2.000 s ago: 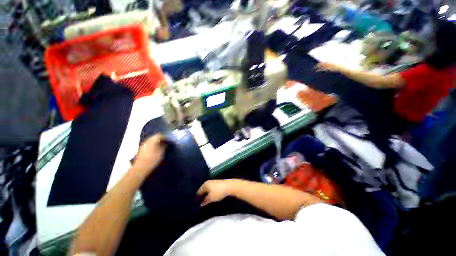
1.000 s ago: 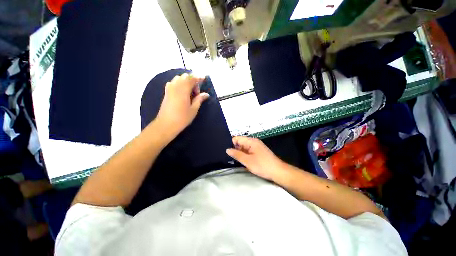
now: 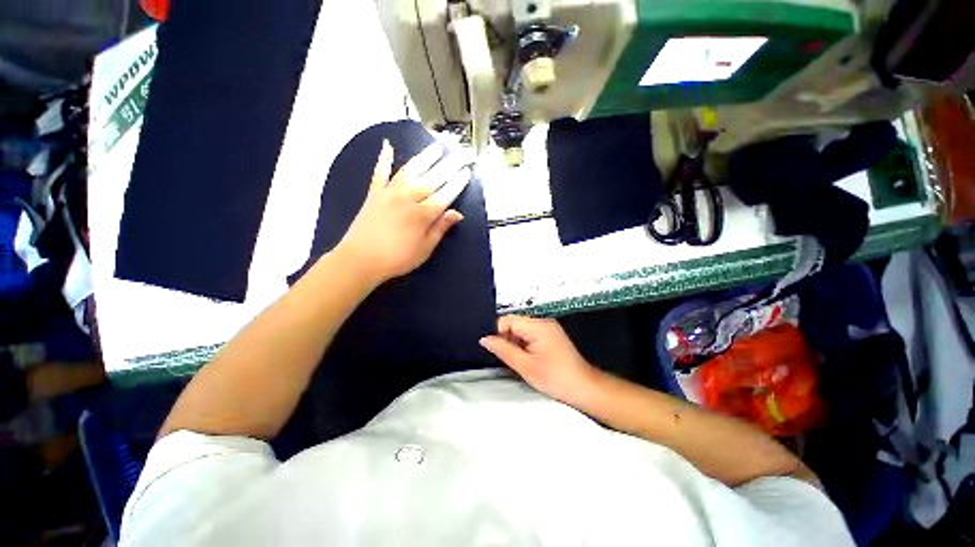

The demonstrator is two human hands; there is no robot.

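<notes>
A large dark garment panel point(image 3: 428, 288) with a rounded far end lies under the lit head of the sewing machine point(image 3: 513, 64) and hangs over the table's front edge towards me. My left hand point(image 3: 406, 219) lies flat on the panel, fingers spread, fingertips just left of the presser foot; it grips nothing. My right hand point(image 3: 535, 350) is at the panel's right edge near the table front, with the cloth edge between thumb and fingers. The needle tip is hidden in glare.
Another long dark panel point(image 3: 214, 150) lies on the white table at left. Right of the needle are a small dark piece point(image 3: 604, 176), black-handled scissors point(image 3: 687, 208) and a crumpled dark cloth point(image 3: 802, 182). Below right is a blue bin point(image 3: 668, 363) holding a red-orange bag point(image 3: 761, 379).
The view has swung down from the wider room to the machine. The rounded panel's far end has moved up to the presser foot. My left hand has flattened and spread on it; my right stays at its edge.
</notes>
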